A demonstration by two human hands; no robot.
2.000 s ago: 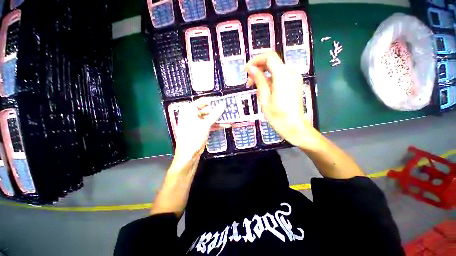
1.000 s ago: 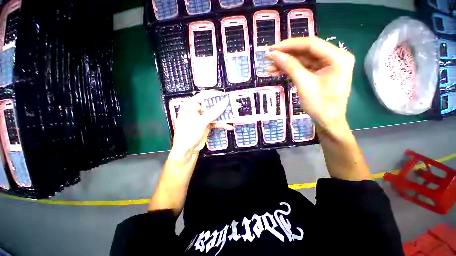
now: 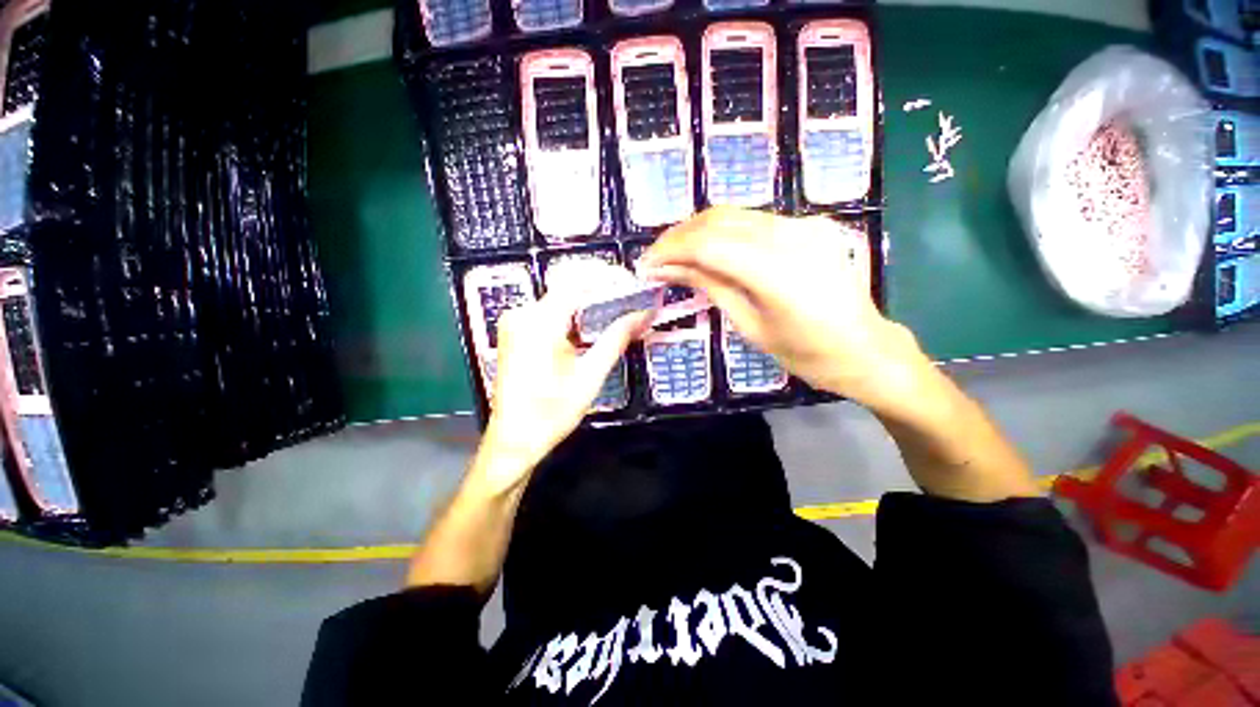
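Note:
My left hand (image 3: 532,362) holds a phone front housing (image 3: 618,312) above the blister tray (image 3: 477,166). The housing is tilted, with a dark face showing. My right hand (image 3: 781,283) is at the housing's right end, its fingertips touching or very near it; whether they pinch a small part is hidden. Pink-rimmed housings stand in the tray's pockets, one of them just beyond my hands (image 3: 652,138). The pocket at the left of that row is empty and ribbed.
A tall black tray stack (image 3: 194,263) stands at left. Small pinkish-white parts (image 3: 942,149) lie on the green mat (image 3: 953,263). A clear parts bag (image 3: 1105,180) with red-pink bits is further right, beside blue-looking units (image 3: 1230,214). A red stool (image 3: 1168,497) stands on the floor.
My right hand has moved back left from above the tray's right side to the housing. The housing has turned from lying face up to a tilted position in my left hand.

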